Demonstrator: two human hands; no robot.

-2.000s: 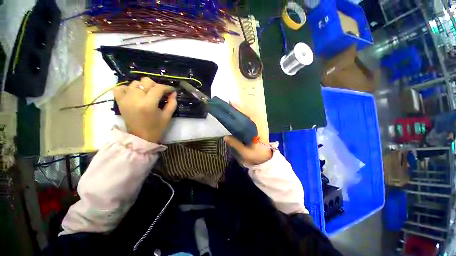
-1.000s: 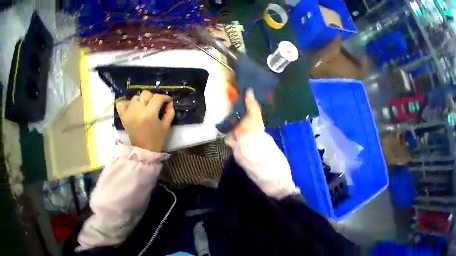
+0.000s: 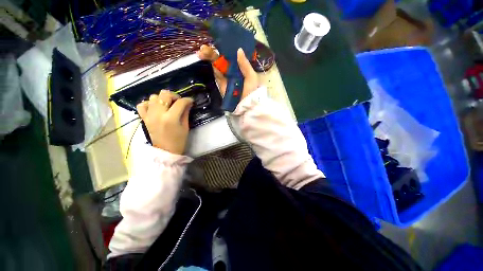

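Observation:
A black socket panel lies open side up on the white mat, with a yellow wire along its inside. My left hand is over the panel's left and middle part, fingers curled down into it; what the fingertips pinch is hidden. My right hand is closed around the blue-grey soldering gun with orange-red parts, at the panel's right end. The gun's metal nose points up and left, over the wires and away from the panel. A thin dark wire sticks out left of my left hand.
Blue and brown wires lie beyond the mat. A second black panel stands on bubble wrap at left. A solder spool stands at right, near the coil stand and dark dish. A large blue bin is right.
The soldering gun has left the panel's inside, and its nose now points up and left over the wires. My left hand stays on the panel. The whole view has turned and shifted.

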